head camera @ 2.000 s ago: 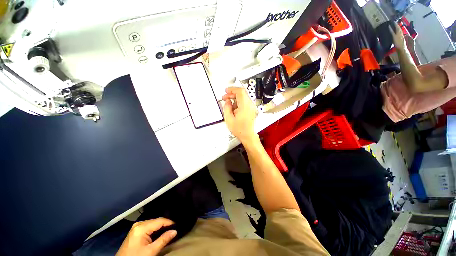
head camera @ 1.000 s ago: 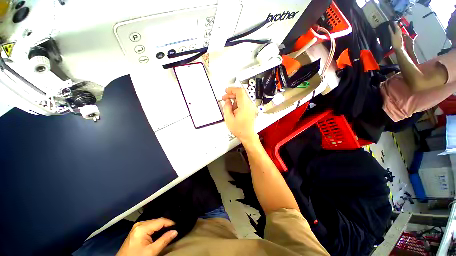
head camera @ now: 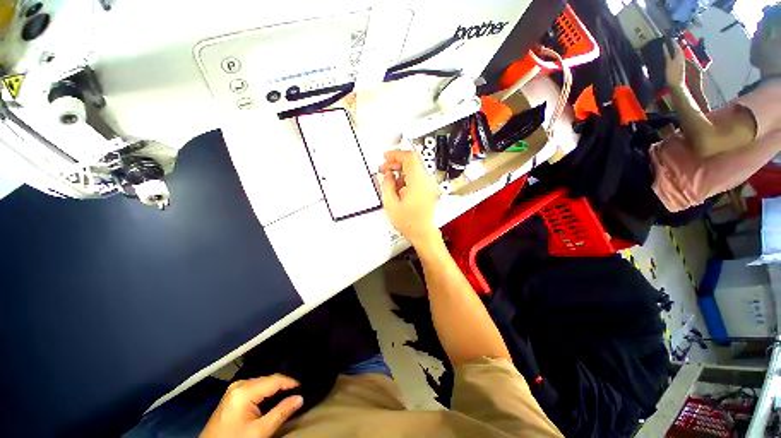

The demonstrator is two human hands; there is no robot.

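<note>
A smartphone (head camera: 339, 162) with a dark rim and a white screen lies on the white sewing table (head camera: 295, 248). My right hand (head camera: 410, 193) rests on the table just right of the phone, fingers curled; whether it holds anything small cannot be told. My left hand (head camera: 253, 408) is at the bottom edge, near my lap, fingers curled and apart with nothing seen in it. A navy-black cut piece (head camera: 146, 282) lies flat on the table at left, by the presser foot and needle area (head camera: 152, 190).
The sewing machine head (head camera: 283, 43) spans the top. A parts tray (head camera: 501, 162) with bobbins and tools is right of my right hand. A red basket (head camera: 575, 224) and a black fabric heap (head camera: 582, 334) are below right. Another person's arm (head camera: 711, 128) is at upper right.
The other person at the upper right has shifted slightly, and the head has come more into view. My hands, the phone and the cut piece have not visibly moved.
</note>
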